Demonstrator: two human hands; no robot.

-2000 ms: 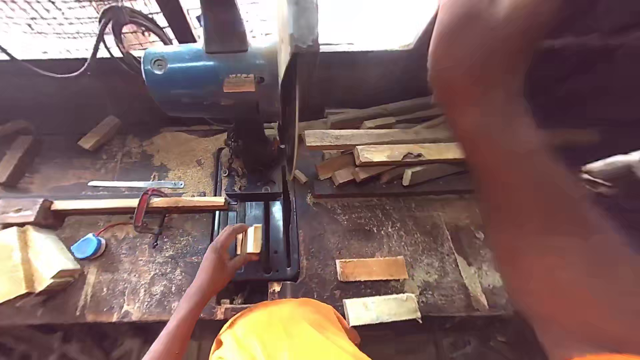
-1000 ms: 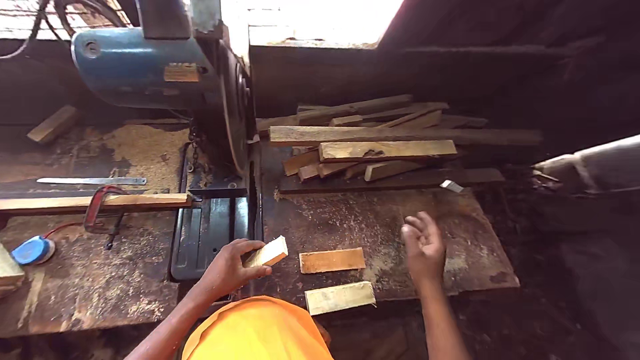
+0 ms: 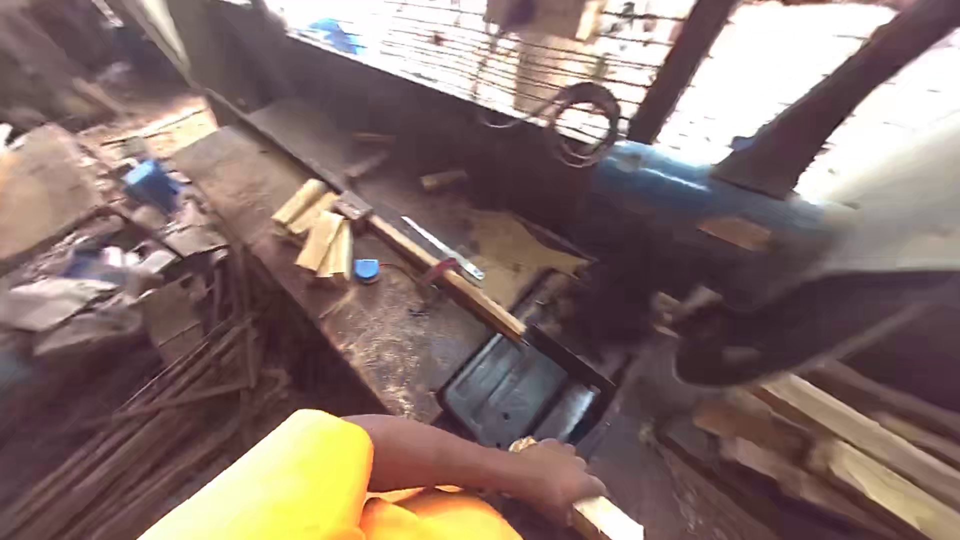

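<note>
My left hand (image 3: 559,480) is closed around a short wood block (image 3: 609,519) at the lower middle, just below the black metal base (image 3: 510,394) of a chop saw. The saw's blue motor housing (image 3: 675,184) and its blurred guard are at the upper right. Against the base lies a long wood strip (image 3: 480,300), with a red clamp (image 3: 439,270) on it. Beside the strip are a metal ruler (image 3: 442,247) and a blue tape measure (image 3: 367,271). My right hand is not in the picture.
Several cut wood blocks (image 3: 324,240) lie on the bench, left of the tape measure. Longer boards (image 3: 862,442) are piled at the right. Thin wood strips and scraps (image 3: 172,405) fill the floor area at the left. A coiled cable (image 3: 585,124) hangs by the mesh window.
The view has swung strongly to the left. My right hand, raised above the bench a second ago, is out of sight. My left hand still holds a wood block.
</note>
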